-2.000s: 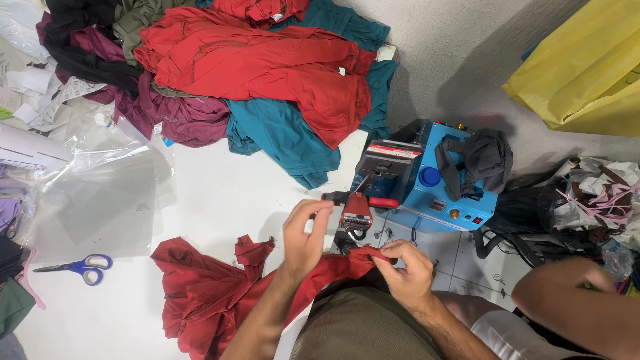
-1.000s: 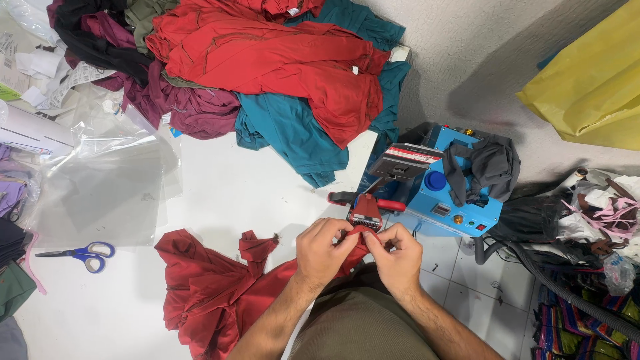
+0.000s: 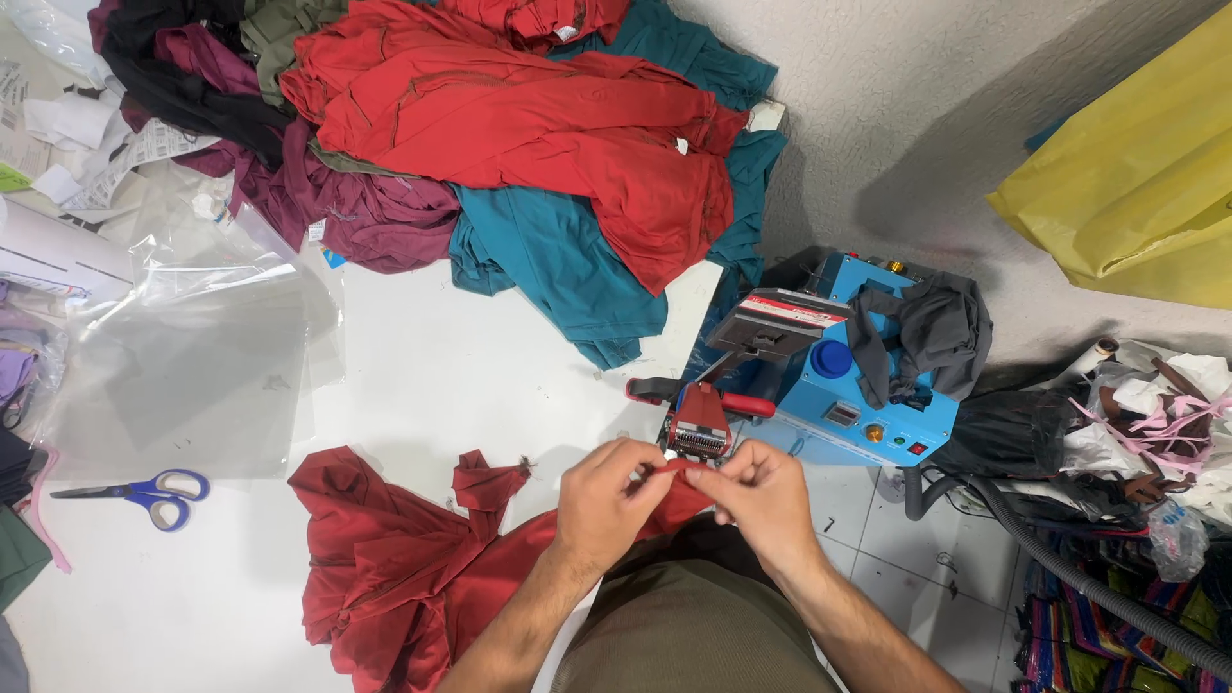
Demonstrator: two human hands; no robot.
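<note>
My left hand (image 3: 602, 500) and my right hand (image 3: 765, 491) both pinch the edge of a dark red garment (image 3: 385, 568), close together just below a red tool with a toothed metal head (image 3: 701, 423). The rest of the garment lies bunched on the white table to the left, with a narrow strip of its cloth sticking up. A small white tag seems to show beside my left fingertips. Behind the tool a dark plate with a red and white label (image 3: 784, 313) is tilted on an arm.
Red garments (image 3: 539, 125), teal garments (image 3: 558, 260) and maroon ones lie heaped at the back. Blue-handled scissors (image 3: 159, 496) and a clear plastic bag (image 3: 192, 375) are at the left. A blue machine (image 3: 866, 395) with dark cloth on it, a grey hose (image 3: 1088, 577) and a yellow bag (image 3: 1136, 173) stand right.
Two seconds ago my left hand was raised near the red tool; it has come down to the garment's edge beside my right hand. A person's arm and leg at the right are out of view.
</note>
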